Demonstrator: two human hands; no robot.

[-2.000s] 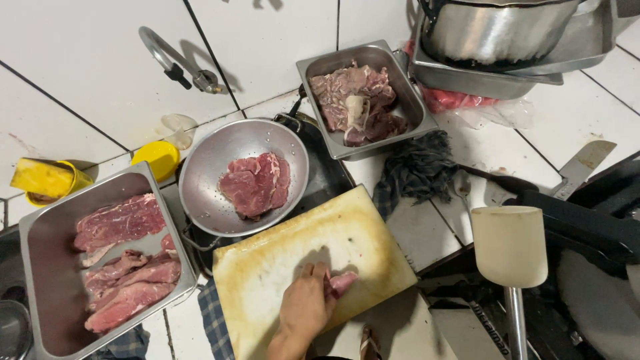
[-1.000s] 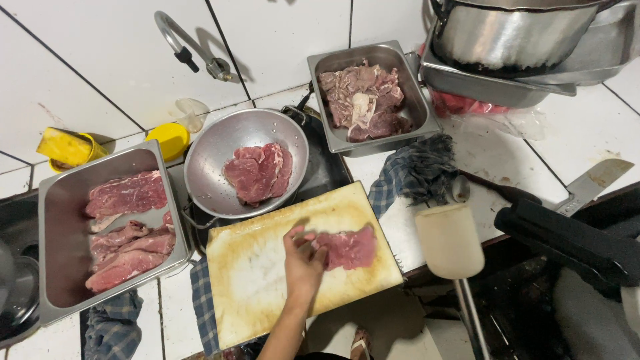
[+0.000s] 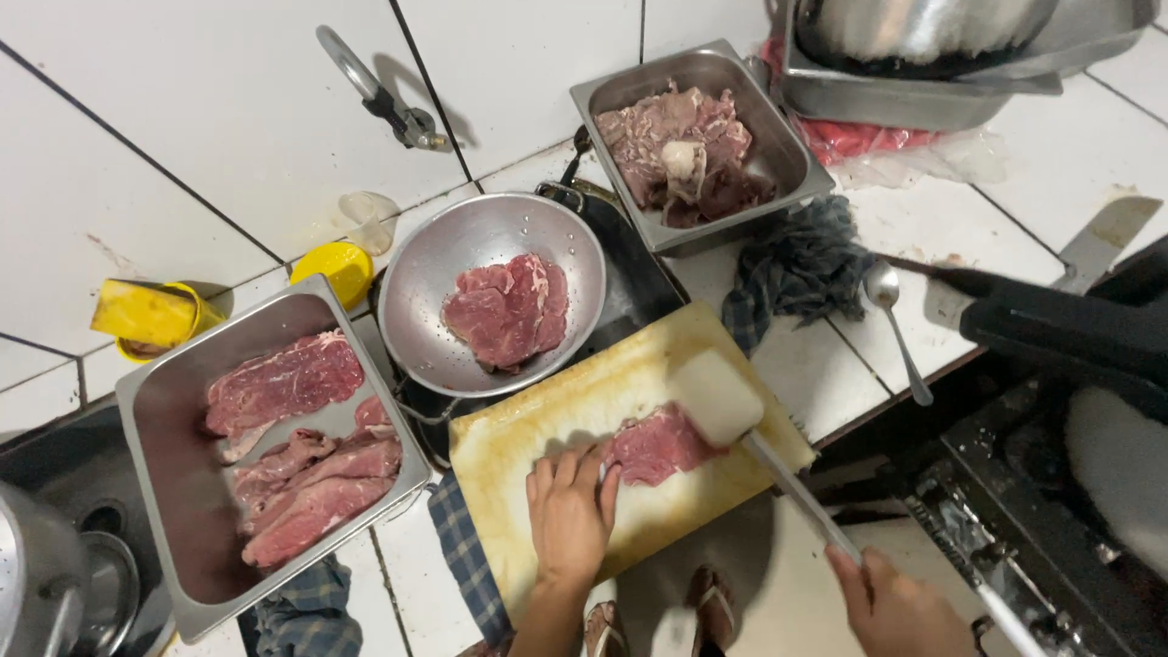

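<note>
A thin slice of raw meat (image 3: 659, 445) lies flat on a stained cutting board (image 3: 511, 438). My left hand (image 3: 570, 511) rests on the board with its fingertips at the left edge of the slice. In my right hand (image 3: 899, 598) is the metal handle of a mallet-like tool (image 3: 716, 399), whose pale, blurred head is over the right end of the slice; contact cannot be told. Beyond the board, a metal colander (image 3: 411, 301) holds slices of raw meat (image 3: 511, 310). Larger raw pieces (image 3: 319, 493) lie in the steel pan (image 3: 173, 511) at left.
Another steel pan (image 3: 657, 239) at the back holds meat scraps. Right of the board are a crumpled dark cloth (image 3: 803, 260), a spoon (image 3: 899, 333) and a wide blade (image 3: 1109, 237). A faucet (image 3: 383, 96) juts from the tiled wall. A stove (image 3: 995, 511) stands at lower right.
The mallet-like tool has come from the right side over the board, now in my right hand. The slice was bunched under my left hand two seconds ago and now lies spread out.
</note>
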